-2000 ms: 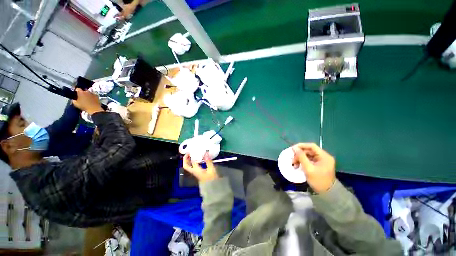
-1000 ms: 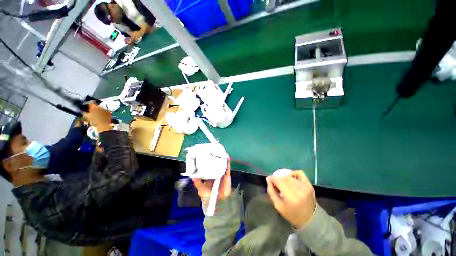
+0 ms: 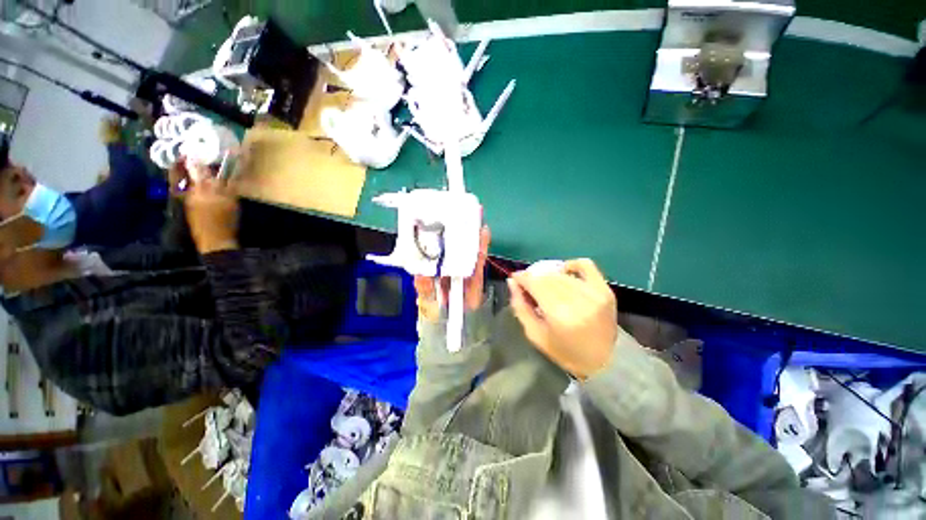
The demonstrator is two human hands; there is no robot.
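My left hand (image 3: 444,301) holds a white camera housing (image 3: 462,225) from below, over the bench's front edge. Its open hollow side faces up, and white antenna bars stick out above and below. My right hand (image 3: 569,317) is beside it on the right, fingers closed around a white round cover (image 3: 548,267), mostly hidden by the hand. A thin red lead wire (image 3: 500,266) runs between the cover and the housing.
White units (image 3: 366,132) are grouped on the green bench (image 3: 579,152) by a brown cardboard sheet (image 3: 305,173). A screw feeder (image 3: 711,71) stands behind. Blue bins of white parts flank me (image 3: 266,432) (image 3: 767,381). A masked person works at left.
The housing has turned from its earlier pose, its hollow side now showing. My right hand with the cover has moved left, close to it. The view has tilted down.
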